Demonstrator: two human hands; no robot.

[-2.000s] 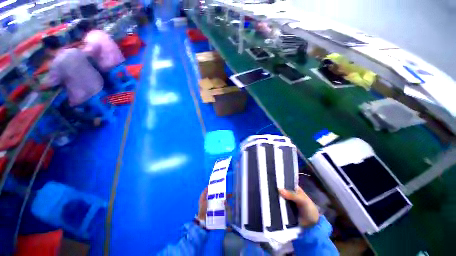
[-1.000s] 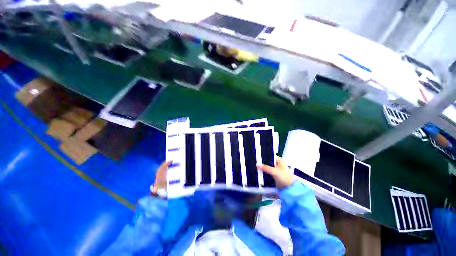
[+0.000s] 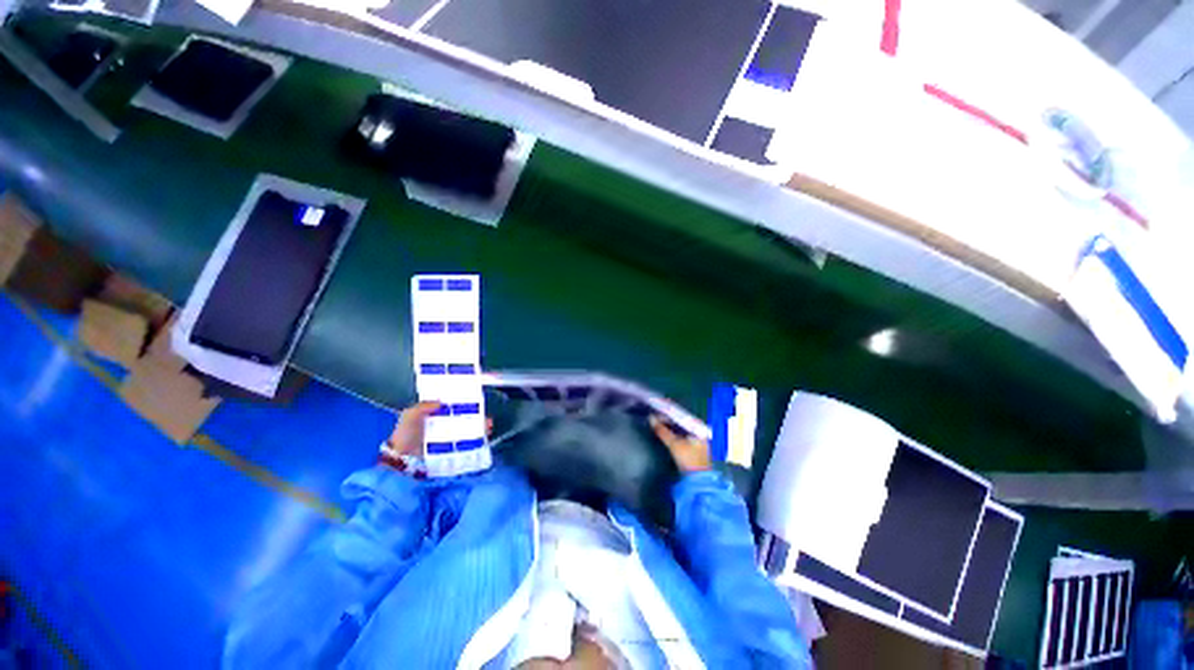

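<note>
My left hand holds the blue-tab label sheet, a narrow white sheet with rows of blue rectangles, upright at the bench's near edge. My right hand grips the right end of the strip film sheets, which are tilted so mostly their edge shows. Their left end meets the label sheet near my left hand. The film stack lies right of my right hand, black rectangles on top and a white sheet curled back. A blue block with a white edge lies between my right hand and the stack.
Panels on mats lie on the green bench: one at left, others further back. A raised white shelf with large black film runs behind. More strip sheets lie far right. Cardboard boxes stand on the floor at left.
The strip film sheets have tipped from facing me to nearly edge-on. The label sheet now stands out separately in my left hand. The view has moved closer over the bench, and the blue block now shows.
</note>
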